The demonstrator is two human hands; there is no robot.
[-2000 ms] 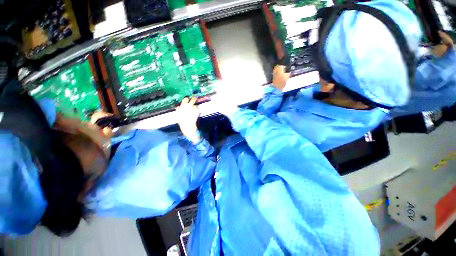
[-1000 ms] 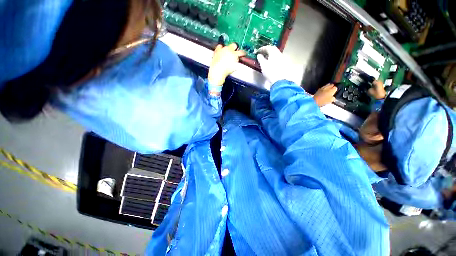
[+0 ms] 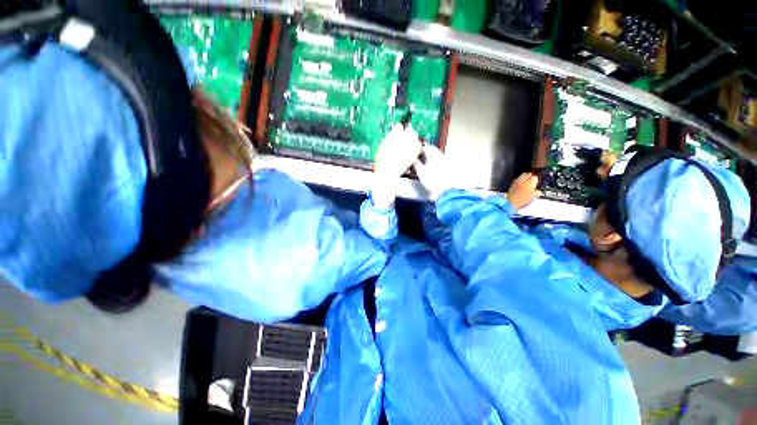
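A green circuit board (image 3: 340, 91) with white and black parts lies in a dark and red-brown frame on the line. My right hand (image 3: 433, 172), in a white glove, is at the board's near right corner. Its fingers meet another person's hand (image 3: 397, 151), which reaches in from the left over the board's near edge. A small dark thing shows at that person's fingertips. Glare and overlap hide whether my right hand holds anything. My left hand is not in view.
A person (image 3: 75, 166) leans in close at the left. Another person (image 3: 681, 220) works at a board (image 3: 593, 124) on the right. A bare metal gap (image 3: 494, 124) lies between boards. A black tote (image 3: 207, 357) stands behind at lower left. Component bins (image 3: 627, 33) line the far edge.
The view has swung and shifted over the line. The left person's hand has moved right along the board's near edge, up against my gloved right hand.
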